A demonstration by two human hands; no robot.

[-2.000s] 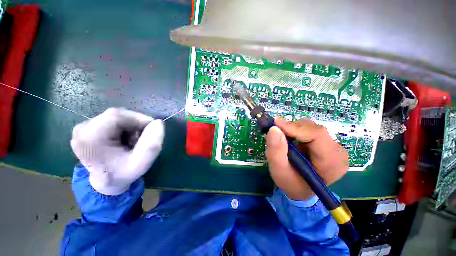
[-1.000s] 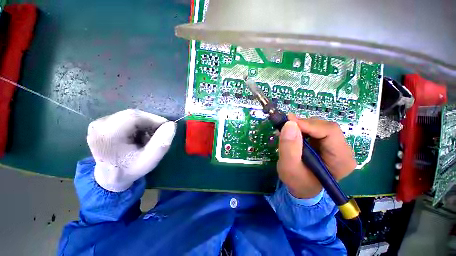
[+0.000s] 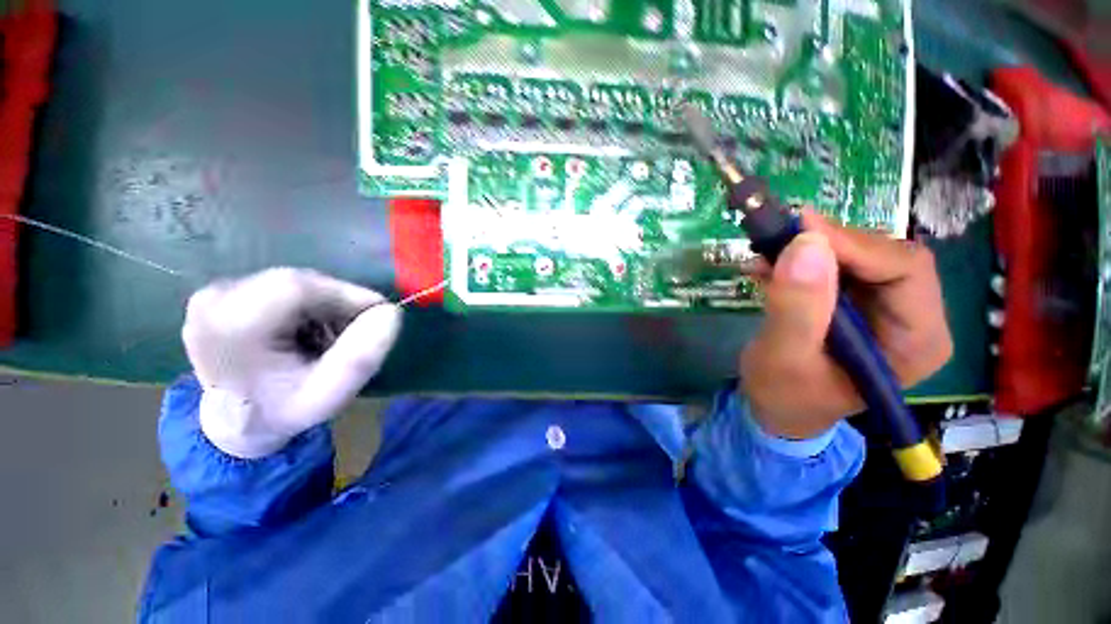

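Note:
The large green printed circuit board (image 3: 524,207) lies solder side up on the bench, its top cut off by the picture's edge. My bare right hand (image 3: 841,323) holds the soldering iron (image 3: 871,366) like a pen, its tip over the middle of the board; blur hides whether it touches. My left hand (image 3: 292,354), in a white knit glove, pinches the solder wire (image 3: 420,294) left of the board. The wire's end points at the board's lower left edge, and the rest trails off left.
A red carrier part (image 3: 418,250) shows at the board's lower left. The iron stand (image 3: 956,128) and metal wool (image 3: 954,207) are right of the board, beside another red carrier (image 3: 1036,244). A black crate (image 3: 962,512) is at lower right.
The board now appears lower and further left, and the grey hood has left the view. The right hand and iron have moved right across the board. Both hands keep their holds.

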